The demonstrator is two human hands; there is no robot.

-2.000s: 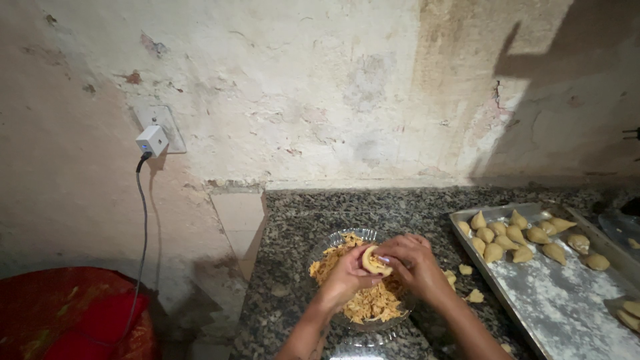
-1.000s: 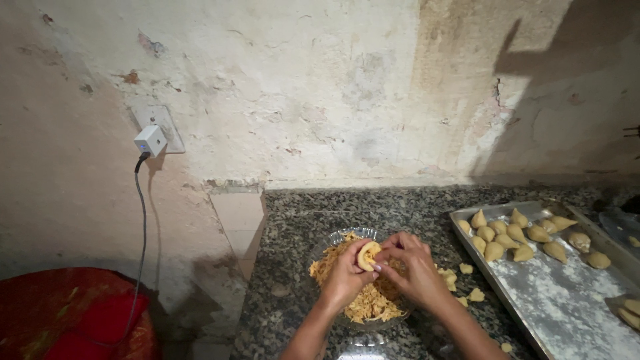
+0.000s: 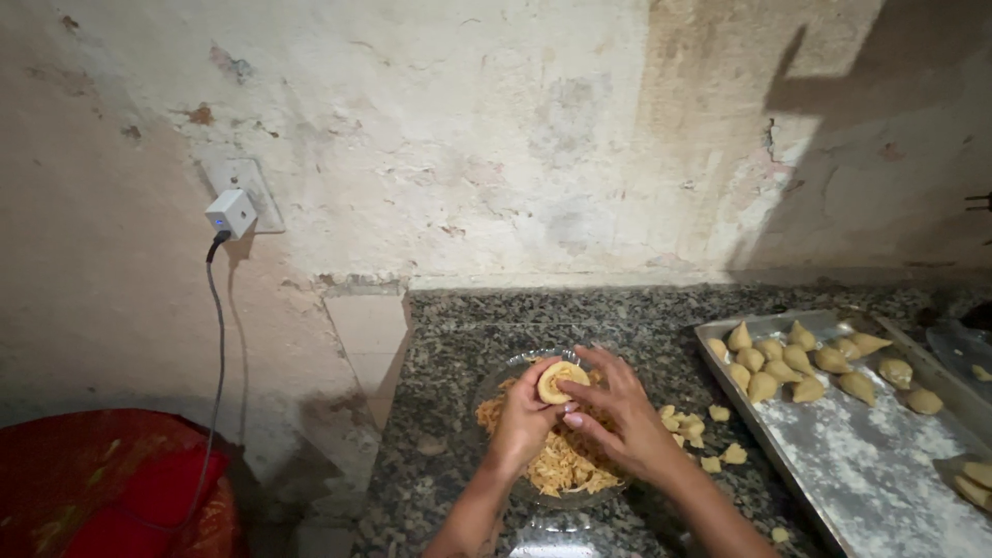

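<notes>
My left hand (image 3: 527, 415) holds a cup of pale dough (image 3: 561, 383) with some shredded filling inside its hollow. Fingers of my right hand (image 3: 616, 411) rest at the dough's opening, one fingertip over the filling; the thumb is just below. Beneath both hands stands a clear glass bowl (image 3: 496, 370) of orange-tinted shredded filling (image 3: 570, 465), partly hidden by them. Small dough scraps (image 3: 686, 425) lie on the granite to the right of the bowl. Farther right, teardrop-shaped dough pieces (image 3: 783, 368) sit at the back of a floured metal tray (image 3: 775, 465).
The speckled granite counter (image 3: 442, 341) meets a worn, peeling wall. At the left, a white charger (image 3: 231, 215) with a hanging cable (image 3: 220, 333) is plugged into a wall outlet. A red covered surface (image 3: 116, 480) stands at the lower left.
The dough cup now shows filling in its hollow, and its opening faces up more. My right hand's fingers have spread, with one now over the opening.
</notes>
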